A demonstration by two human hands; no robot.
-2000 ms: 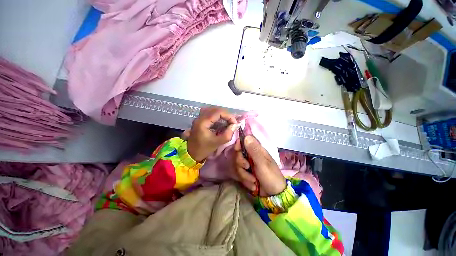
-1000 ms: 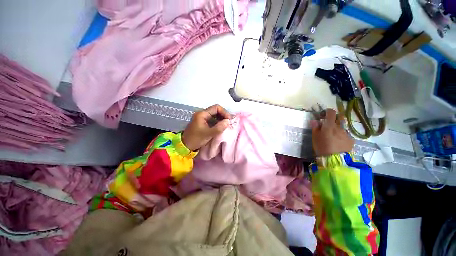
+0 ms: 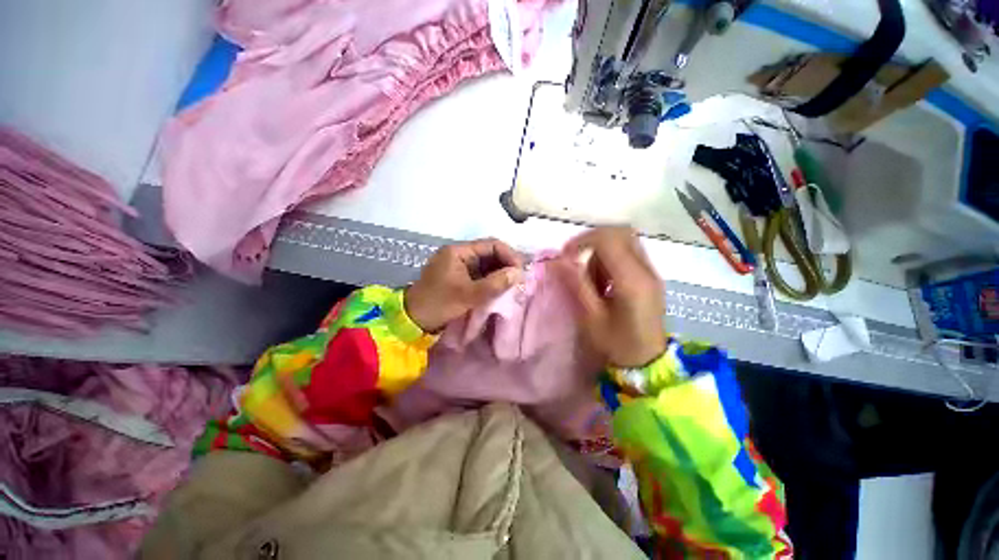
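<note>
A light pink gathered garment piece (image 3: pixel 515 345) hangs from the table's front edge down into my lap. My left hand (image 3: pixel 460 287) pinches its upper edge between thumb and fingers. My right hand (image 3: pixel 619 295) is at the same edge just to the right, slightly blurred, with its fingertips at the cloth. The exact grip of the right fingertips is hard to make out. The thread snips (image 3: pixel 715 230), with orange-red and blue handles, lie on the table right of my right hand, their points toward the machine.
The needle plate (image 3: pixel 586 164) and presser foot area (image 3: pixel 643 115) are ahead. Scissors with olive-gold handles (image 3: pixel 791 254) lie at right beside a black item (image 3: pixel 736 173). A ruffled pink pile (image 3: pixel 318 120) is left of the needle. Narrow pink strips (image 3: pixel 66 241) lie far left. A small blue box (image 3: pixel 964 306) is at right.
My right hand first held the snips at the cloth, then moved right to the table and let go of them. It is now back at the pink edge. My left hand stays at the cloth.
</note>
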